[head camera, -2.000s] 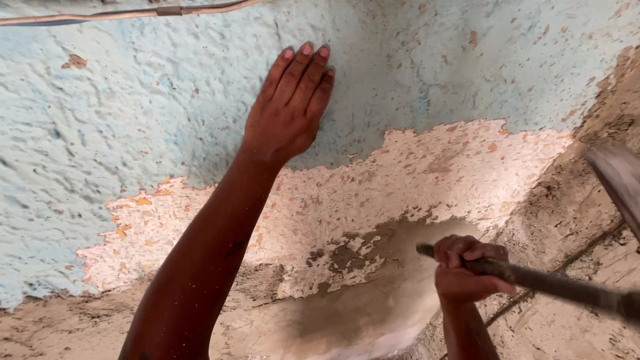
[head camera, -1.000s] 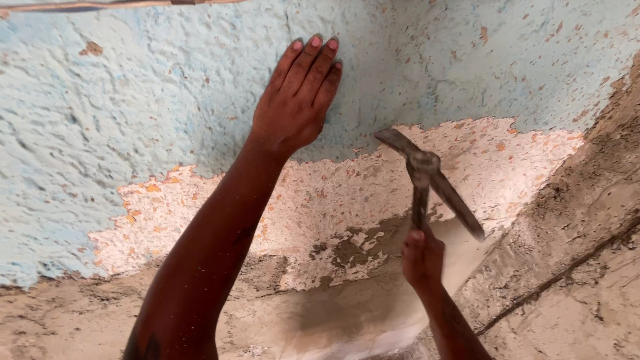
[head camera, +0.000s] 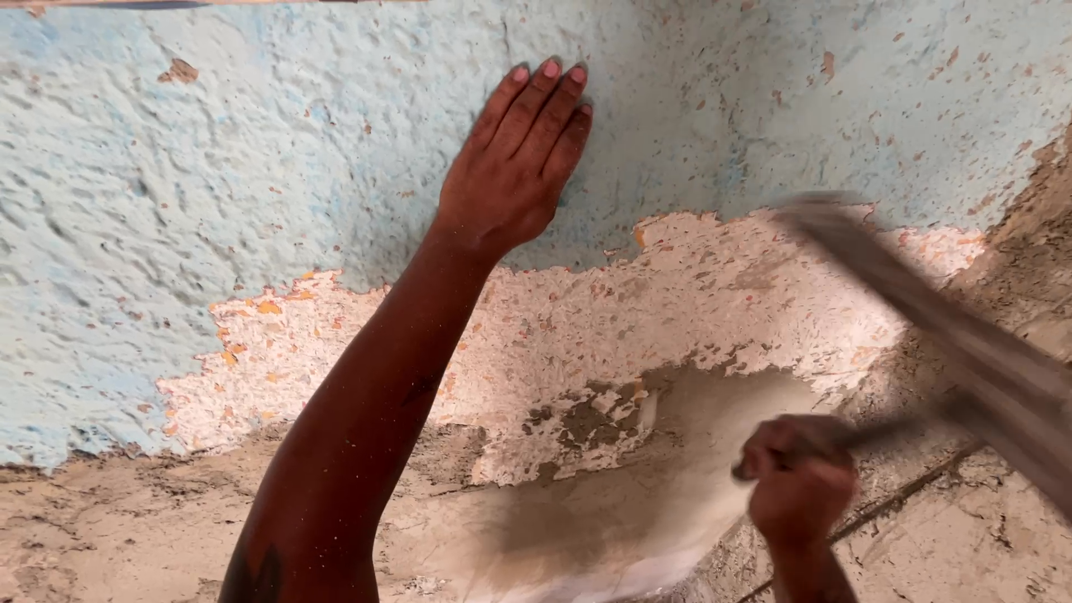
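My left hand (head camera: 511, 167) lies flat on the pale blue painted plaster wall (head camera: 268, 151), fingers together and pointing up, holding nothing. At the lower right my right hand (head camera: 800, 469) is closed around the handle of a pick-headed hammer (head camera: 930, 310). The long metal head is blurred and reaches across the right side, over the bared wall. Below the blue paint runs a band of pinkish-white undercoat (head camera: 569, 335) with a ragged edge and orange flecks. A patch of grey-brown plaster (head camera: 712, 410) shows under it.
Rough bare plaster (head camera: 109, 519) spans the bottom left. A dark groove or line (head camera: 904, 490) runs diagonally at the lower right. Broken brown plaster (head camera: 1038, 209) edges the paint at the right. A thin strip (head camera: 209, 4) crosses the top left.
The hammer was upright near the middle one second ago; it has swung to the right and tilted, with my right hand still around it. My left hand has stayed on the blue paint.
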